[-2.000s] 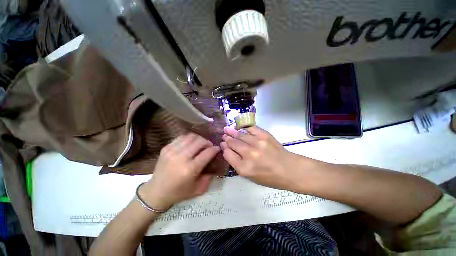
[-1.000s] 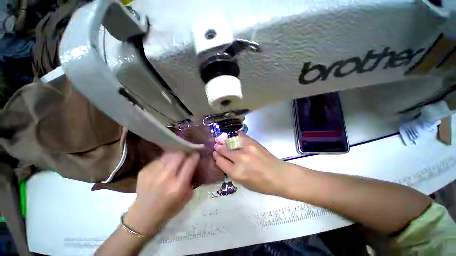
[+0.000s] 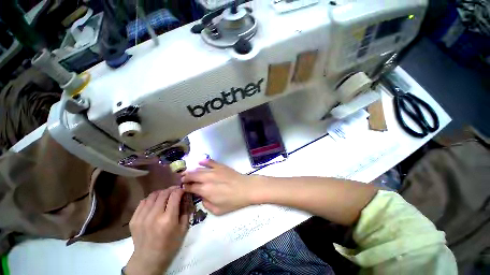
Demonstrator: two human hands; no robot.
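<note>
A brown garment piece (image 3: 45, 182) lies on the machine bed left of the needle, with a narrow white strip (image 3: 88, 215) along an edge. My left hand (image 3: 160, 217) presses on its right part, fingers bent at the cloth edge. My right hand (image 3: 217, 188) is just right of it, fingertips pinching the cloth's edge near the cream-yellow knob (image 3: 178, 166). The needle area is partly hidden by the white sewing machine head (image 3: 177, 80). A small dark cluster (image 3: 199, 216) lies between my hands on the table.
A smartphone (image 3: 261, 134) lies on the bed behind my right hand. Black-handled scissors (image 3: 416, 114), a cardboard scrap (image 3: 376, 116) and a white paper slip (image 3: 346, 127) are at the right. More brown cloth (image 3: 451, 182) lies beyond the table's right side. A handwheel (image 3: 354, 86) is at the machine's right end.
The view has drawn back and tilted, so the machine's panel, scissors and right-hand cloth now show. Both hands remain at the cloth by the needle, the left closer to the right.
</note>
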